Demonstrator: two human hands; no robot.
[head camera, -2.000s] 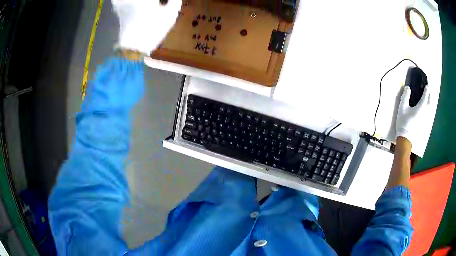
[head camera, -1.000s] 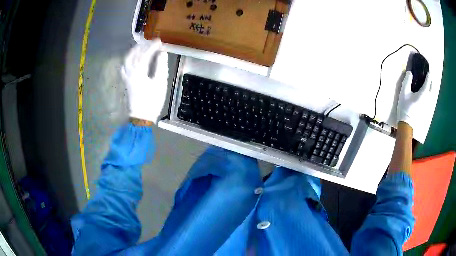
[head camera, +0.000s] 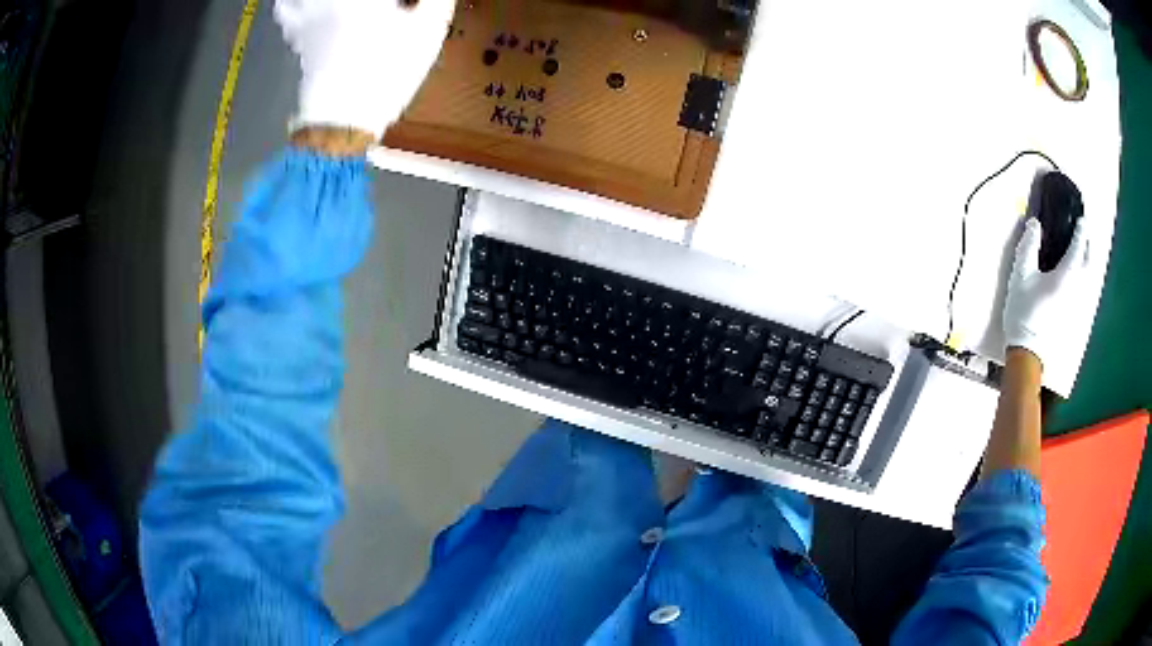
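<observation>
The brown work fixture (head camera: 569, 114) with handwritten black marks, round holes and a black side block lies at the top of the view, cut off by the edge. My gloved left hand (head camera: 366, 57) is at its left edge and covers that corner; its fingertips run to the frame's edge, so its grip cannot be told. My gloved right hand (head camera: 1046, 284) rests on the black computer mouse (head camera: 1059, 208) at the right of the white tabletop (head camera: 859, 139).
A black keyboard (head camera: 670, 347) lies on a pull-out tray (head camera: 569, 406) below the tabletop. A yellowish tape roll (head camera: 1057, 59) lies at the upper right. An orange-red foam mat (head camera: 1093, 505) is at the lower right. A yellow floor line (head camera: 224, 152) runs at the left.
My left hand was beside the keyboard tray a second ago and is now up at the fixture's left corner. The view has shifted, showing the fixture lower. My right hand stays on the mouse.
</observation>
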